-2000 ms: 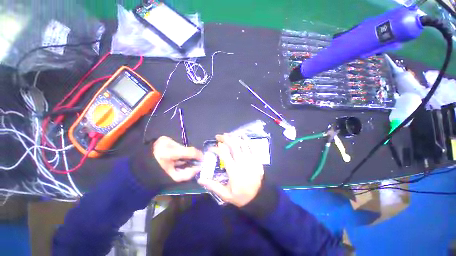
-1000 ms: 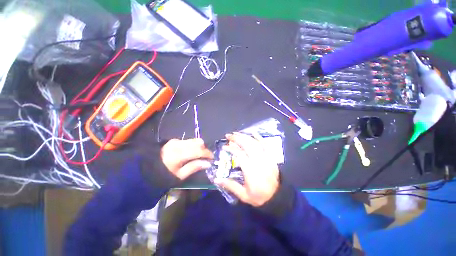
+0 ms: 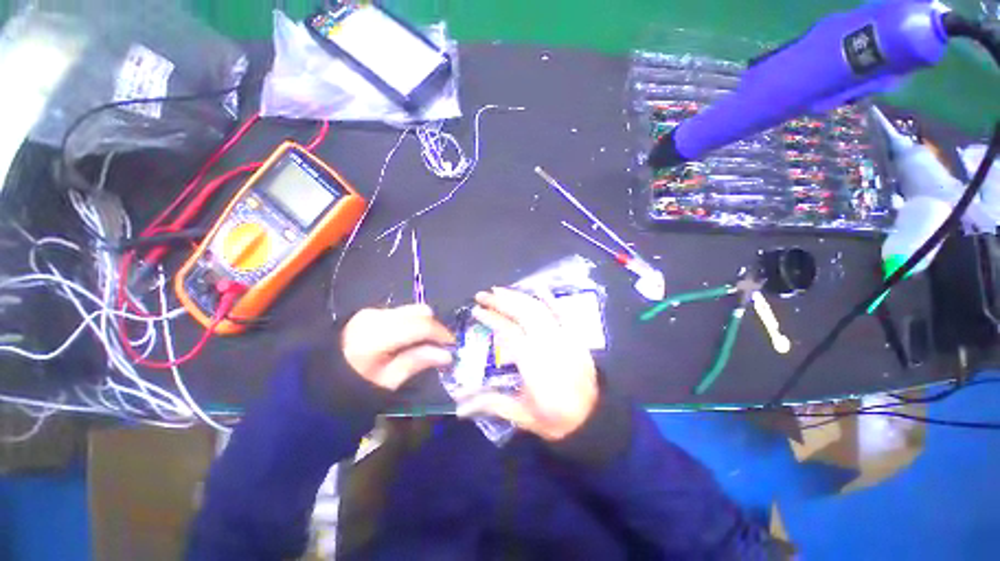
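The white battery unit [image 3: 583, 318] lies in a crinkled clear plastic bag [image 3: 499, 430] at the front edge of the black mat. My right hand [image 3: 540, 367] holds it from above and the side, covering its middle. My left hand [image 3: 397, 345] is at the unit's left end, with thumb and fingers pinched together near the circuit board end [image 3: 475, 348]. What the left fingertips hold, if anything, cannot be made out. Thin tweezers [image 3: 417, 268] stick out just above my left hand.
Orange multimeter [image 3: 270, 238] and white cables [image 3: 110, 318] are at left. A second unit [image 3: 386, 49] and solder wire [image 3: 442, 153] are behind. Red-tipped probe [image 3: 598, 227], green-handled cutters [image 3: 729, 334], parts tray [image 3: 757, 208] and dispensing bottle [image 3: 919, 228] are at right. A purple tool [image 3: 806, 82] hangs above the tray.
The whole view has shifted slightly. Both hands stay on the bagged unit, and the left fingers have moved slightly at its left end.
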